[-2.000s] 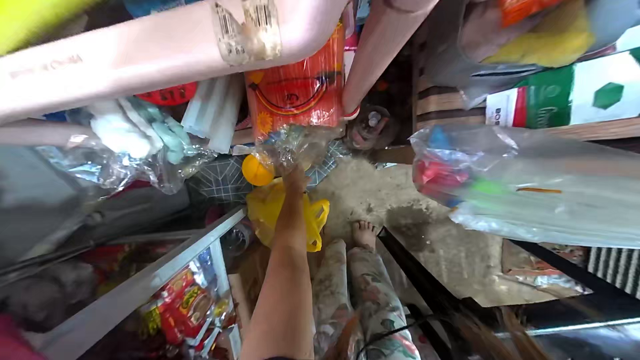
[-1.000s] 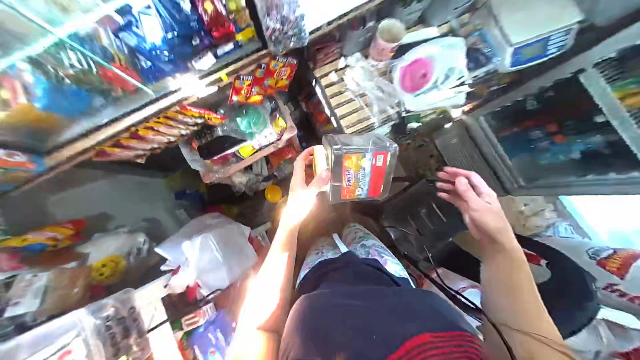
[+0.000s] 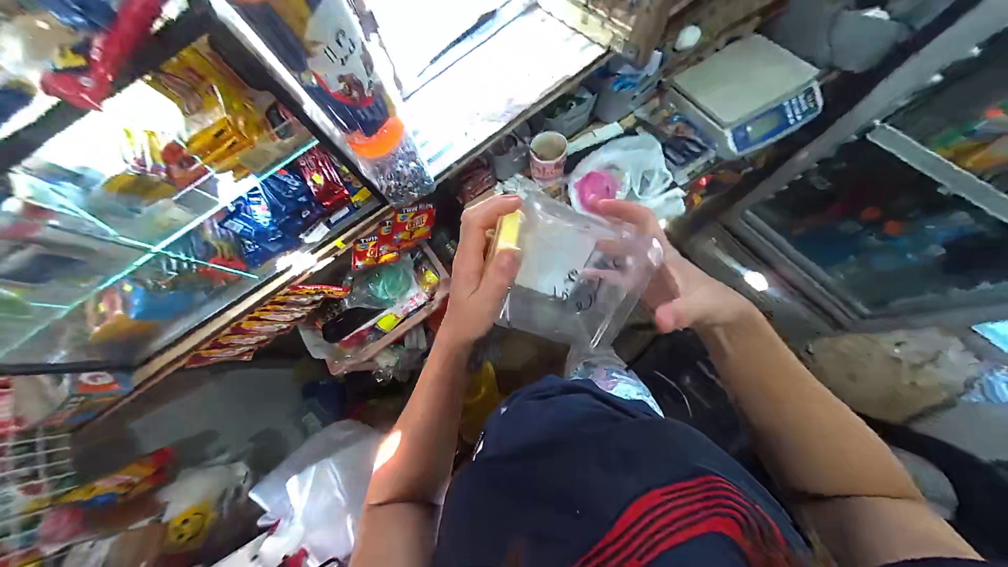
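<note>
A clear plastic jar (image 3: 551,276) with a yellow lid (image 3: 509,231) lies on its side in front of my torso, between both hands. My left hand (image 3: 484,264) is closed around the lid, thumb and fingers on its rim. At the jar's base end, my right hand (image 3: 661,272) has its fingers spread along the far side, some seen through the plastic; how firmly it presses is unclear. Handwriting shows on the jar's pale panel, and I see no contents inside.
Ahead stand a digital scale (image 3: 744,87), a paper cup (image 3: 548,156) and a white plastic bag (image 3: 630,169) with something pink. A glass display case (image 3: 157,236) with snack packets fills the left. A carton of packets (image 3: 386,307) sits below it. A glass-fronted cabinet (image 3: 858,213) is at right.
The jar has turned so its printed label no longer faces me. My right hand, apart from the jar one second ago, has come in to its base end. Two seconds ago one arm reached down low.
</note>
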